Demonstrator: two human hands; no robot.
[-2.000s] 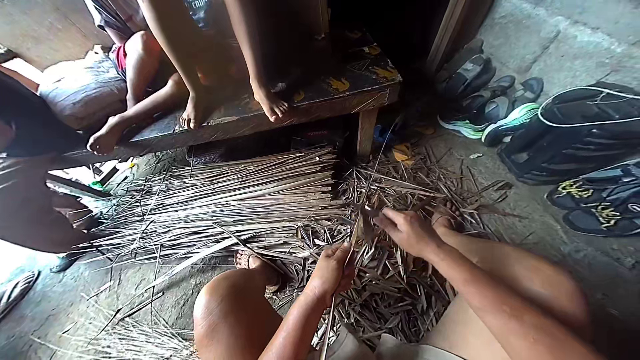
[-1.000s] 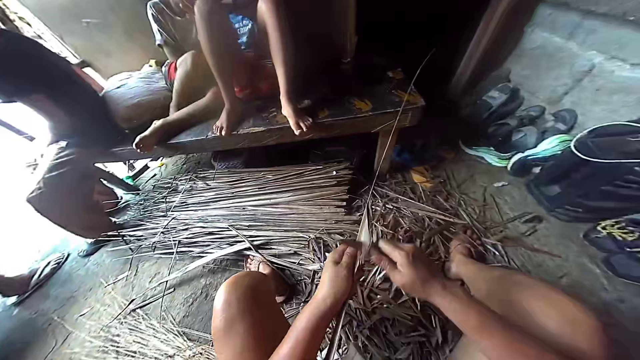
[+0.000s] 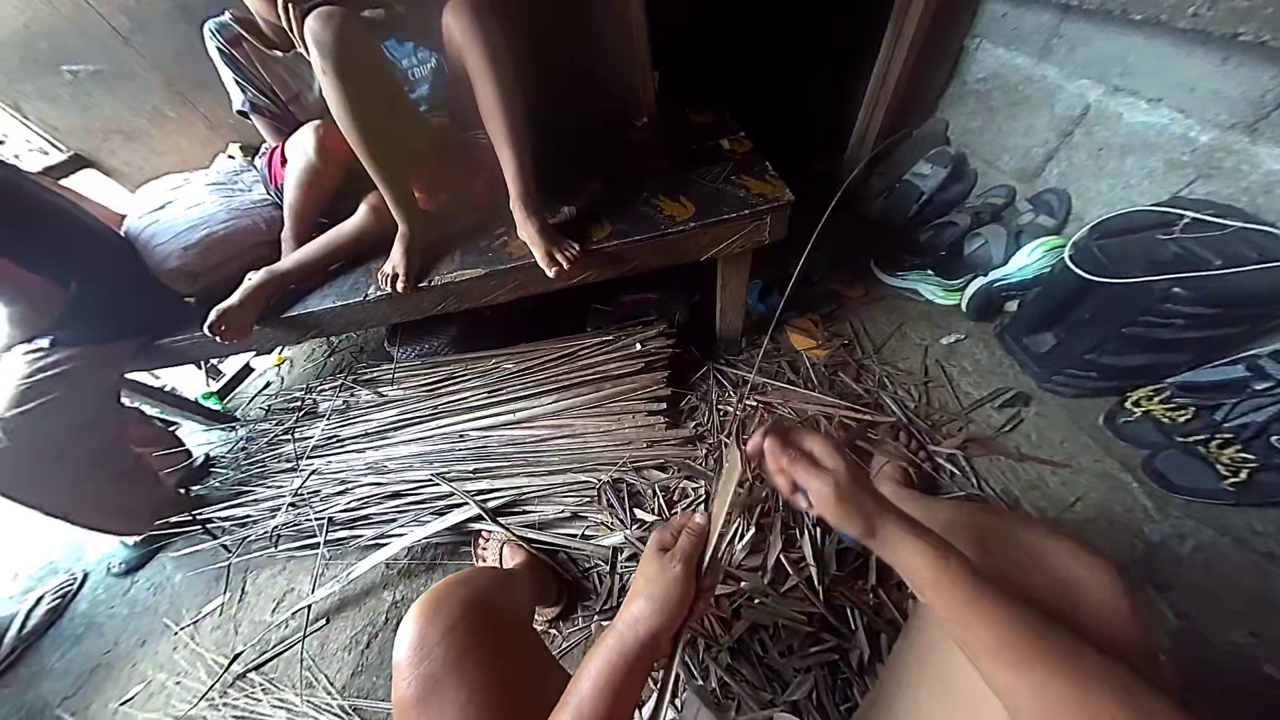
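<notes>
My left hand (image 3: 672,572) is closed around a long, thin palm-leaf strip (image 3: 790,290), whose dark upper end curves up past the bench leg and whose lower end hangs below my fist. A pale, flat, pointed piece (image 3: 727,490) rises from the same hand; whether it is leaf or blade I cannot tell. Just to its right is my right hand (image 3: 812,478), blurred, fingers bent, its grip unclear. Under both hands lies a heap of brown leaf scraps (image 3: 800,630). Left of the heap, long thin leaf ribs (image 3: 520,420) lie in a bundle on the floor.
Several bare feet of other people rest on a low wooden bench (image 3: 600,255) behind the bundle. Another person crouches at the far left. Sandals (image 3: 1215,450), a black bag (image 3: 1150,300) and more shoes (image 3: 1010,240) stand at the right. Loose pale ribs (image 3: 240,690) lie at the lower left.
My right hand has moved away from my left hand to the right; a second ago they were close together. The upright strip now bends rightward at its top.
</notes>
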